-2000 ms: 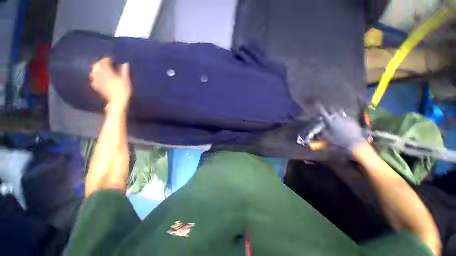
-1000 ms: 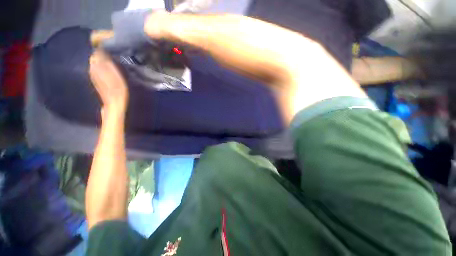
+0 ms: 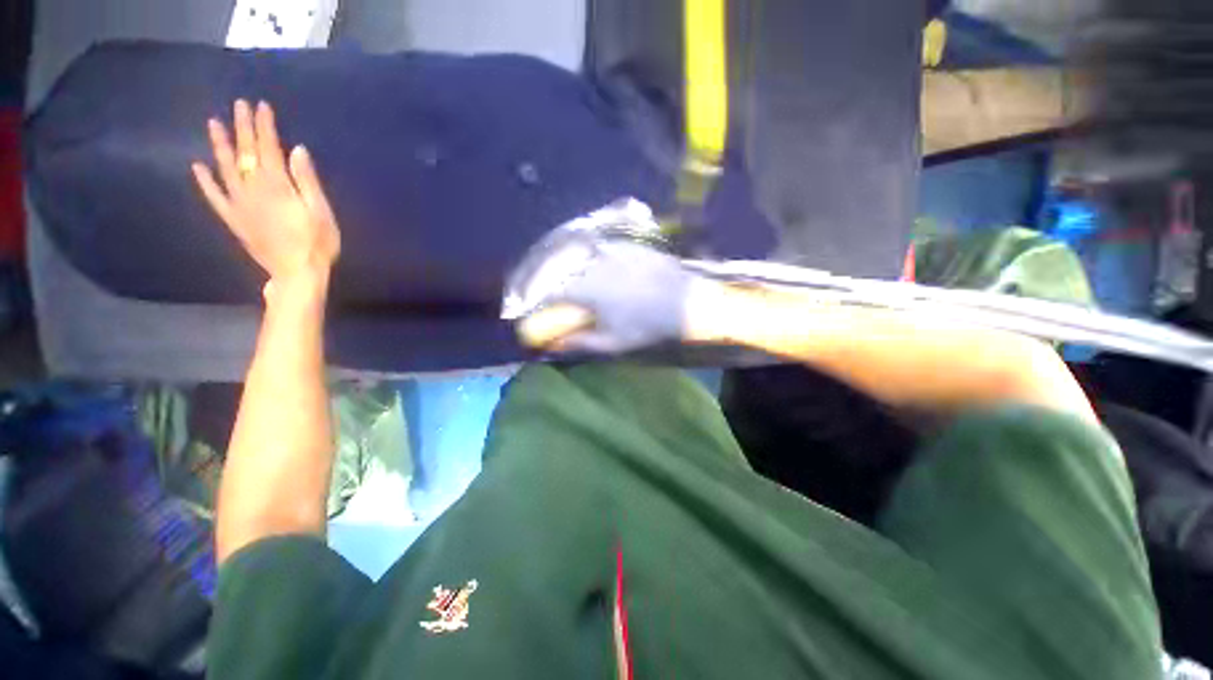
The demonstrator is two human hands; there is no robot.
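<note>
A navy garment with two small round buttons lies over the long rounded padded form. My bare left hand lies on the form's left part with its fingers spread, holding nothing. My right hand, in a grey glove, grips the handle of the silver steam iron at the garment's right part, near the front edge. The iron is blurred and its sole is hidden. A whitish-silver steam hose runs from the iron to the right.
A yellow hose comes down from above beside the iron. A white strip lies behind the form on the grey table cover. Dark cloth covers the table's right part. Green cloth is below right.
My right hand and the iron have moved from the form's left part back to the right. My left hand, earlier beside the iron, now lies spread. The yellow hose now hangs over the table.
</note>
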